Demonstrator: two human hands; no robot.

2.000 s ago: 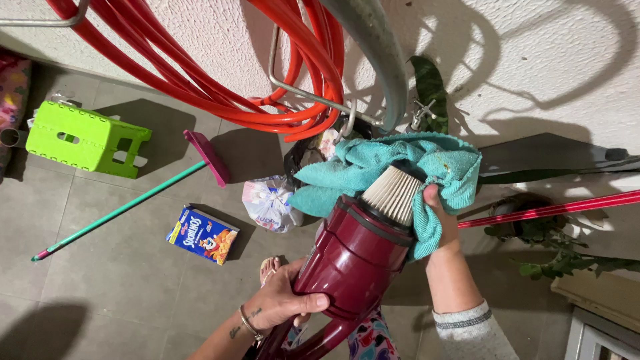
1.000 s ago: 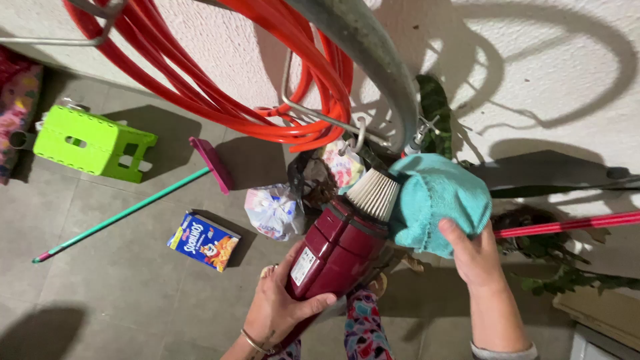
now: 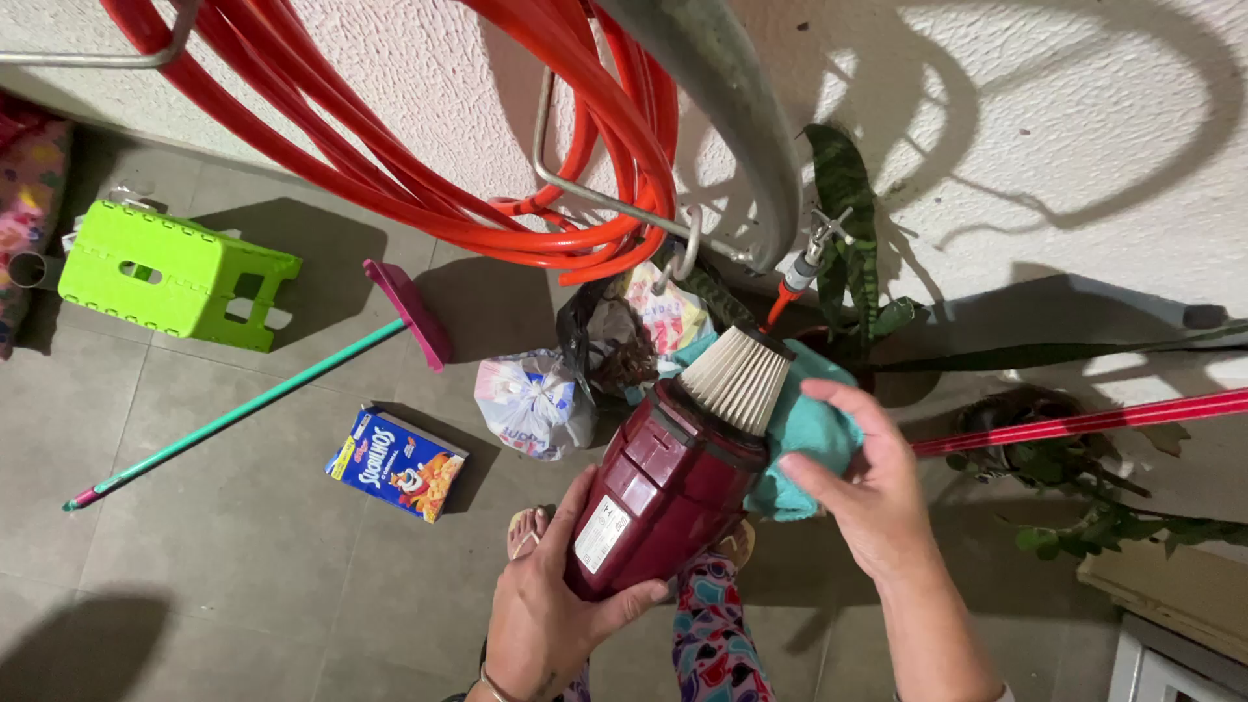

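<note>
My left hand (image 3: 556,595) grips a dark red handheld vacuum cleaner body (image 3: 648,487), tilted with its upper end to the right. A white pleated cone filter (image 3: 741,380) sticks out of that end. Right of the filter, my right hand (image 3: 863,468) holds a turquoise cloth (image 3: 804,439), its thumb and forefinger at the cloth's edge. Part of the cloth is hidden behind the vacuum body and filter.
A coil of orange hose (image 3: 439,205) hangs on a metal wall rack (image 3: 604,200) above my hands. On the floor are a green folding stool (image 3: 146,273), a squeegee (image 3: 263,395), a cereal box (image 3: 395,463) and a tied plastic bag (image 3: 536,405). Potted plants (image 3: 1033,439) stand right.
The turquoise cloth, earlier spread behind and around the filter, is now bunched at its right side. My left hand keeps hold of the vacuum body.
</note>
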